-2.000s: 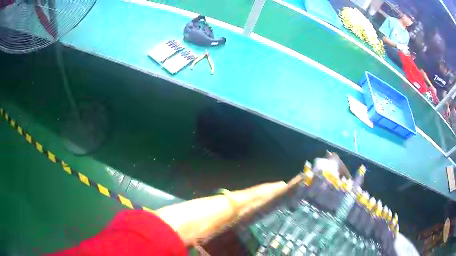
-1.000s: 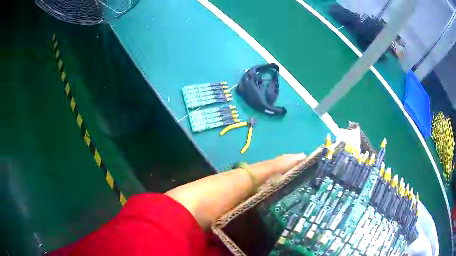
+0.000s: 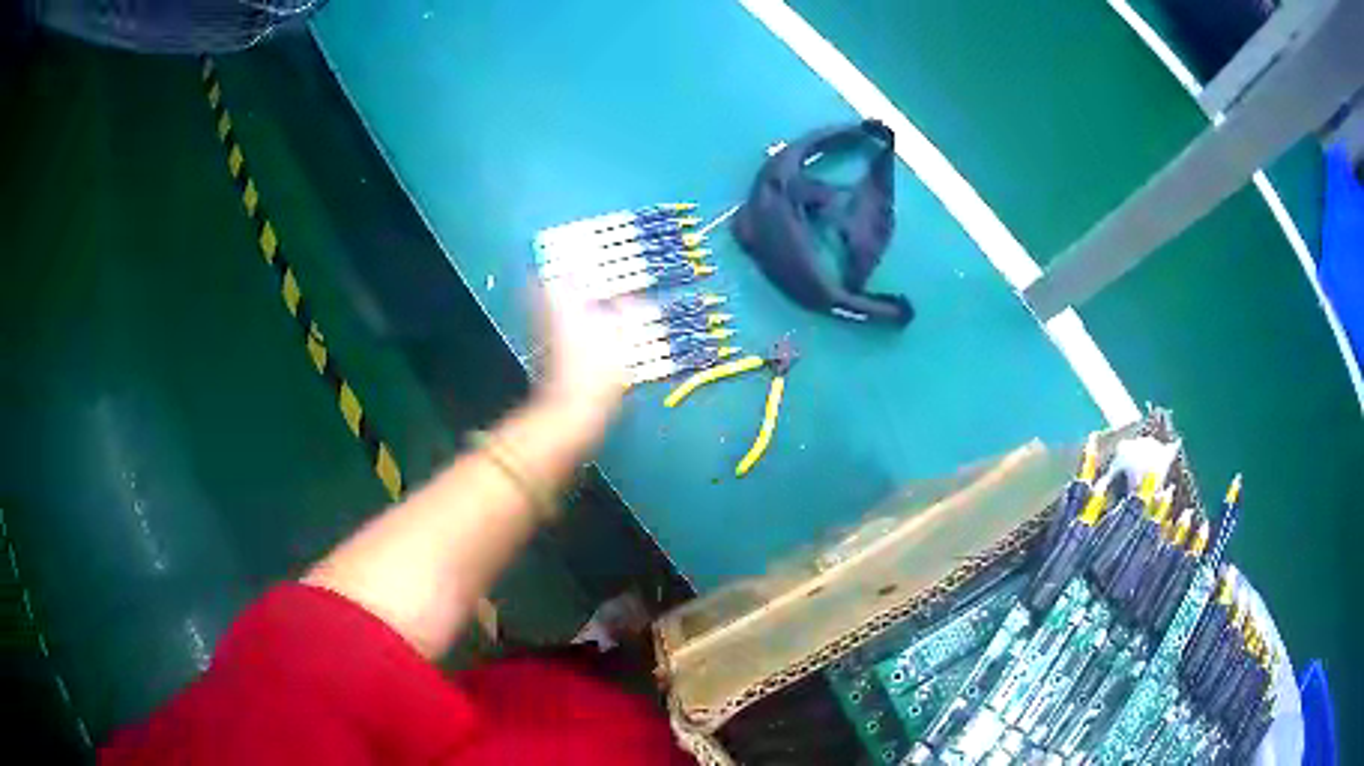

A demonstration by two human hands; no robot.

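Observation:
My left hand (image 3: pixel 581 352), bare and blurred, is over the near edge of two circuit board panels on the bench. One panel (image 3: pixel 591 255) lies farther away; the other panel (image 3: pixel 658 353) lies beside it, partly behind my hand. Dark leads with yellow tips point right. Whether my fingers grip a panel cannot be told. A brown open carton (image 3: pixel 853 599) is at the lower right, against the bench. It is packed with upright green boards (image 3: pixel 1032 673) whose dark leads and yellow-banded tips stick up. My right hand is not in view.
Side cutters (image 3: pixel 770 407) with yellow handles lie right of the panels. A black crumpled strap (image 3: pixel 815 232) lies behind them. A grey metal post (image 3: pixel 1182 180) rises at the bench's far edge (image 3: pixel 957 195). A fan guard (image 3: pixel 172 18) is at the upper left. Yellow-black tape (image 3: pixel 292 285) marks the floor.
My left hand has left the carton's side and moved left and up to the panels. The carton now shows at the bench, its near flap visible. The view has turned and come closer to the cutters and strap.

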